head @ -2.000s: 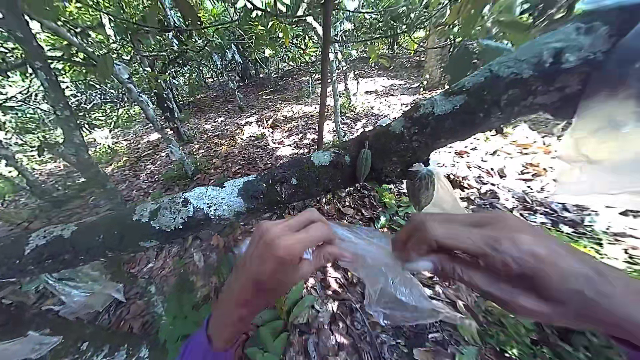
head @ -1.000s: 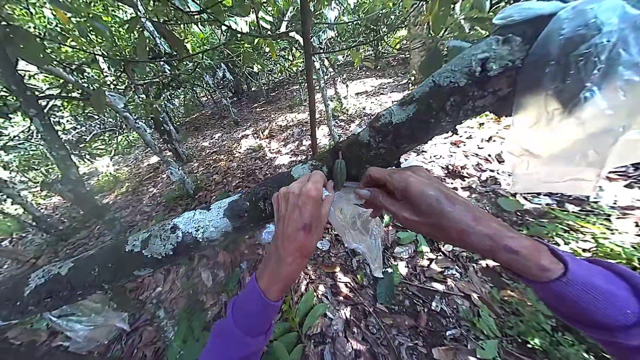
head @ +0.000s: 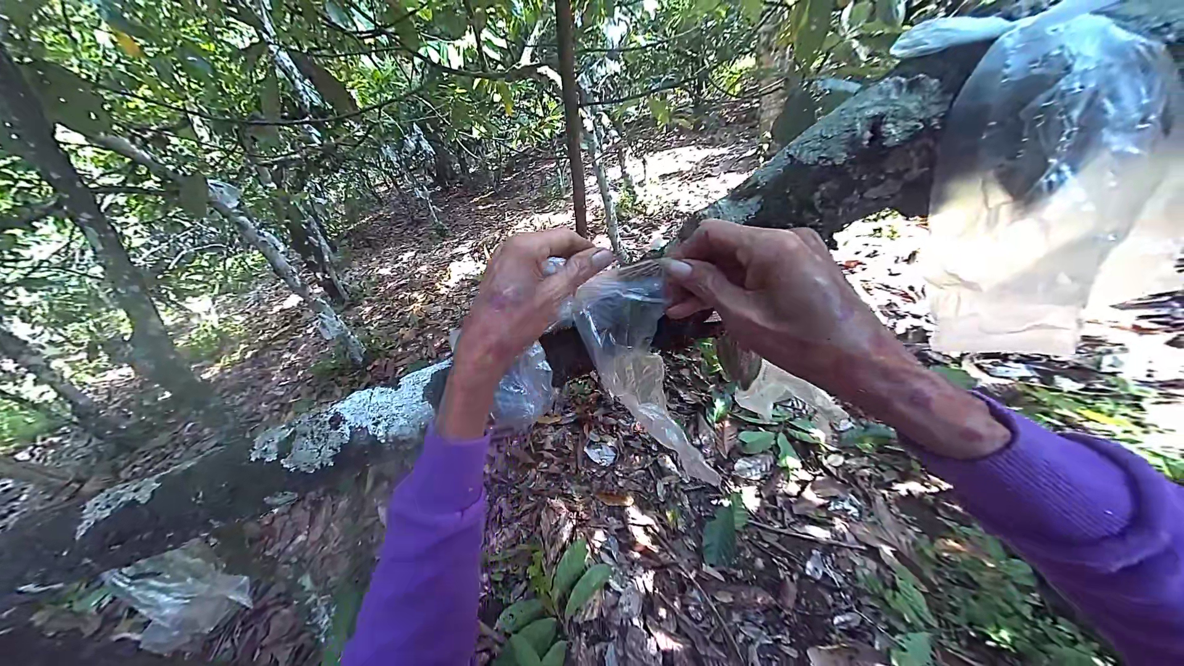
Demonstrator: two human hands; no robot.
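A clear plastic bag (head: 629, 342) hangs between my hands in front of the lichen-covered trunk (head: 398, 407). My left hand (head: 518, 305) pinches the bag's upper edge at its left side, with more crumpled clear plastic (head: 523, 384) hanging below that hand. My right hand (head: 772, 287) grips the upper right edge between thumb and fingers. The green pod seen on the trunk earlier is hidden by the hands and plastic. Below my right hand hangs another piece of plastic (head: 786, 393), partly covered by the wrist.
Large clear bags (head: 1017, 231) are draped over the trunk at the upper right. Another plastic bag (head: 180, 592) lies at the lower left. A thin upright stem (head: 571, 120) stands behind my hands. Leaf litter and small green plants (head: 578, 583) cover the ground.
My hands have moved apart from where they nearly met at the pod one second ago, with the bag's top edge spread between them. The view has shifted somewhat.
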